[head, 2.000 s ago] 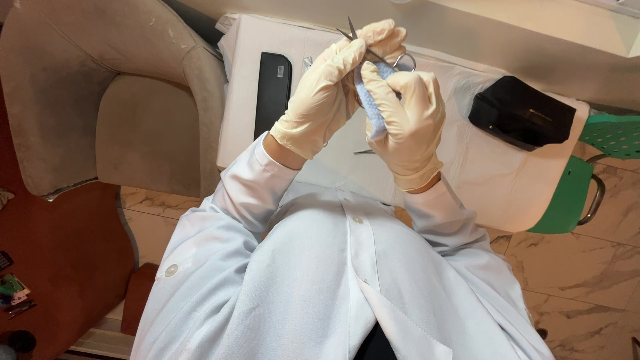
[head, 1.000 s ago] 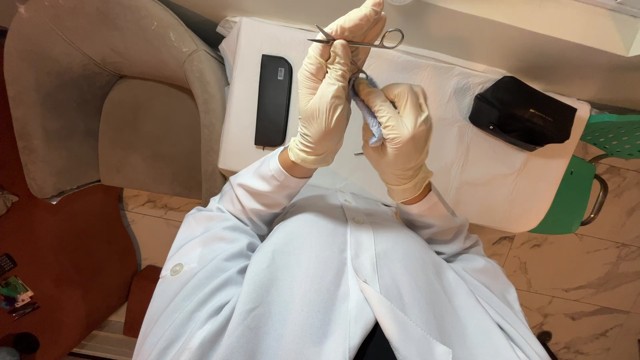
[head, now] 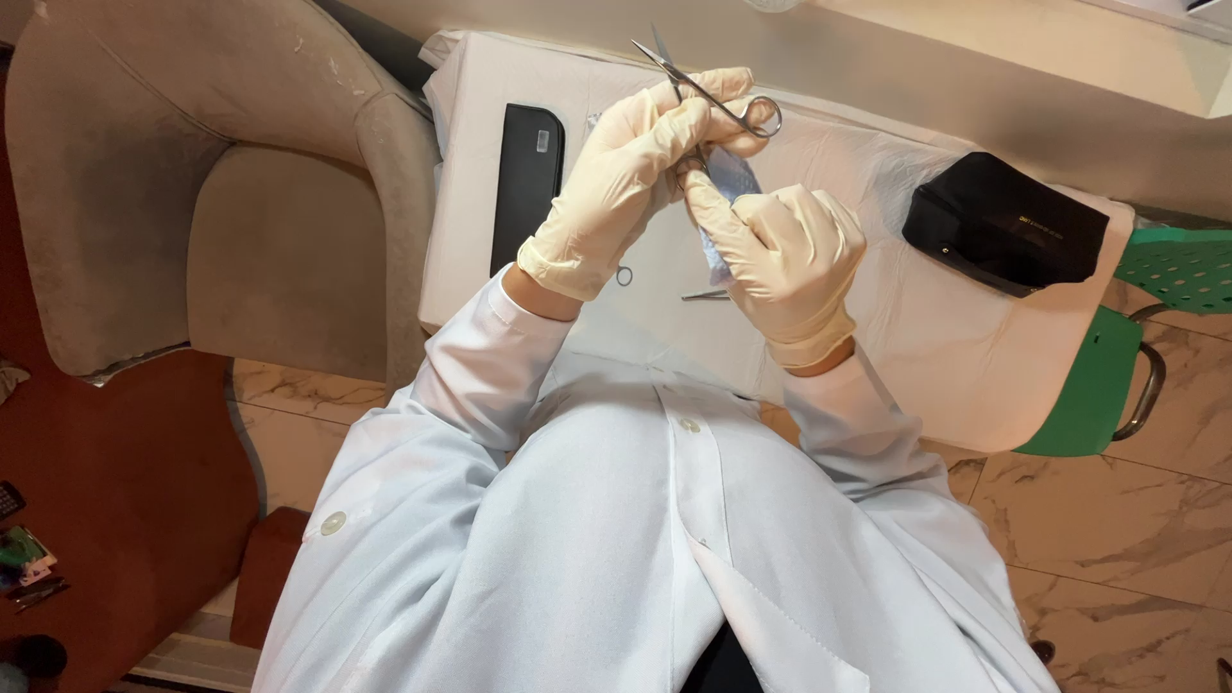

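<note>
My left hand point(head: 616, 188), in a cream glove, holds a pair of metal scissors point(head: 717, 101) with its blades spread toward the upper left. My right hand point(head: 794, 255), gloved alike, grips a light blue cloth point(head: 733, 175). Its index finger reaches to the lower finger ring of the scissors, beside my left palm. Below the hands, a metal ring handle point(head: 625, 276) and the thin tip of a metal tool point(head: 705, 296) show on the white-covered table point(head: 645, 337); the rest of both is hidden.
A flat black case point(head: 527, 183) lies on the table left of my hands. On its right side sits a black zip pouch point(head: 1006, 226). A grey upholstered armchair point(head: 289, 250) stands to the left, a green chair point(head: 1088, 385) at the right end. A wall runs behind the table.
The scissors have turned from nearly level a second ago to slanting, with the blades spread wider. My right index finger has moved up to the lower ring.
</note>
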